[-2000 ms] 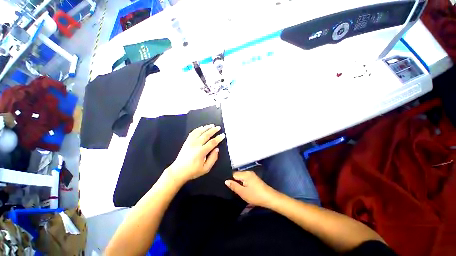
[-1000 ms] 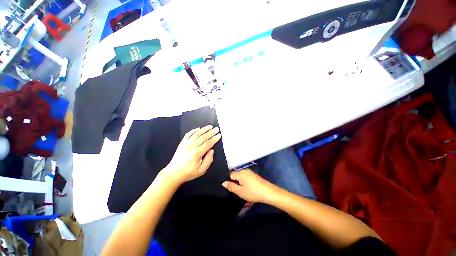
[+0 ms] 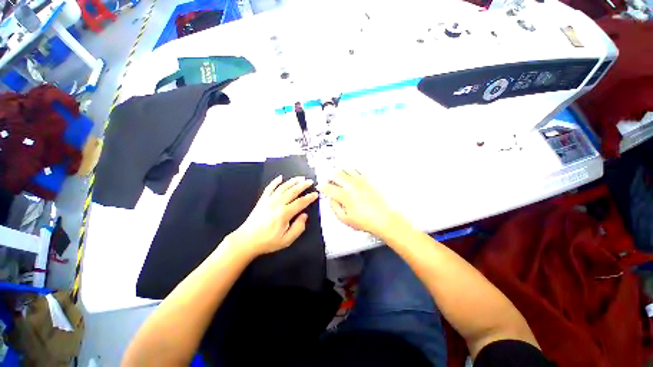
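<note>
A black garment piece [image 3: 208,215] lies on the white machine table, its far right corner at the presser foot [image 3: 315,147] of the sewing machine. My left hand [image 3: 276,218] lies flat on the cloth near its right edge, fingers slightly apart, pressing it down. My right hand [image 3: 354,201] is just right of that edge, below the foot, with its fingertips at the cloth edge; whether it pinches the cloth cannot be told. The near part of the cloth hangs toward my lap and merges with my black shirt.
A stack of dark grey pieces [image 3: 147,136] lies at the left, with a green pouch [image 3: 215,69] behind it. The machine head with its control panel [image 3: 515,84] spans the right. Dark red garments [image 3: 558,279] are heaped at the lower right. A blue crate [image 3: 197,18] stands beyond the table.
My right hand has moved up from the near end of the cloth edge to beside the foot, close to my left hand. My left hand stays on the cloth. The view has shifted.
</note>
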